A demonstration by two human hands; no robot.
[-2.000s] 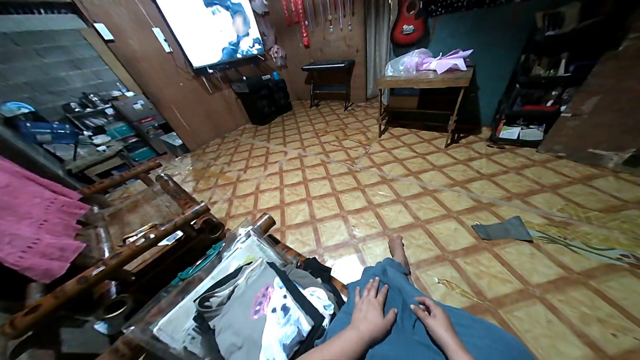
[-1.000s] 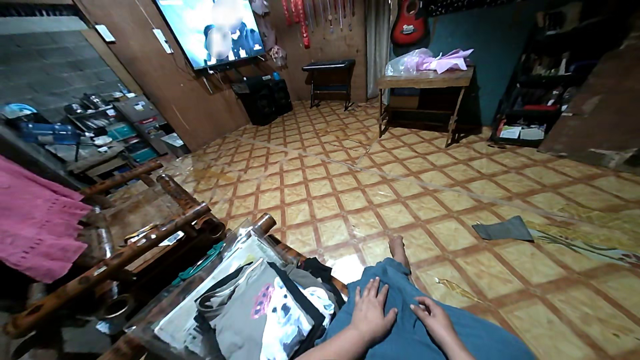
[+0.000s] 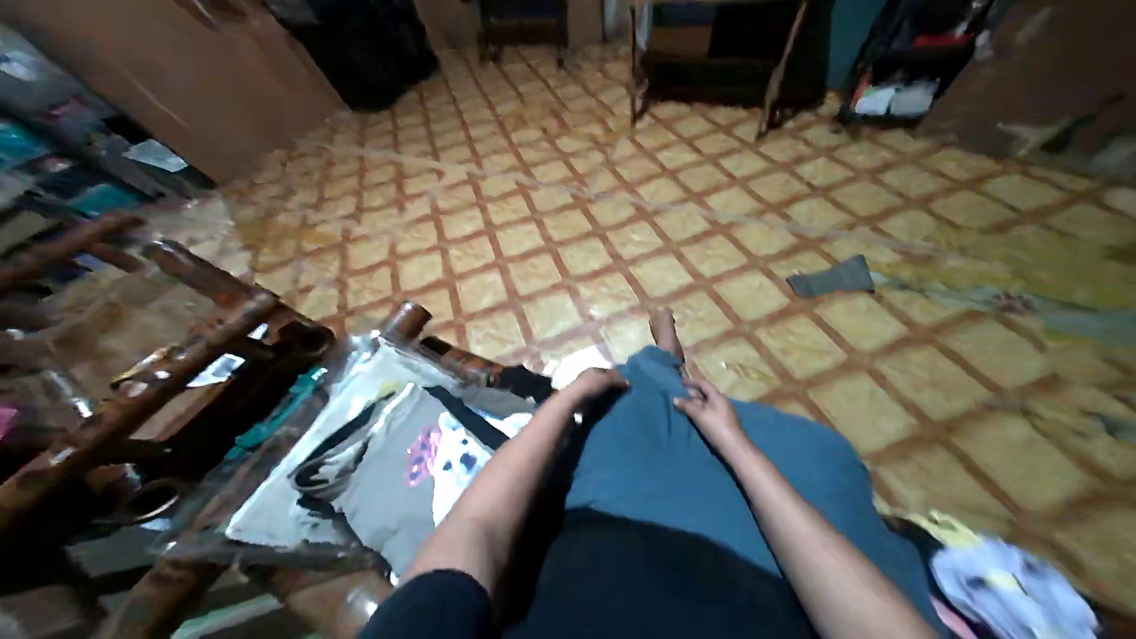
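Blue-grey cloth covers my lap and legs, with a bare foot showing past its far edge. At the cloth's left edge is my left hand, its fingers bent down and partly hidden; whether they grip it cannot be told. My right hand touches the top of the cloth, thumb and forefinger close to a fold; a firm pinch is not clear. To the left lies a grey fabric bag with dark straps and a white and pink animal print.
Bamboo furniture stands at the left. A grey cloth piece lies on the patterned floor. Folded light-coloured cloth is at the lower right. A wooden table and a dark shelf stand at the back.
The view has tilted down. My left hand, flat on the cloth before, has moved to its left edge with fingers bent. My right hand stays near the cloth's upper part.
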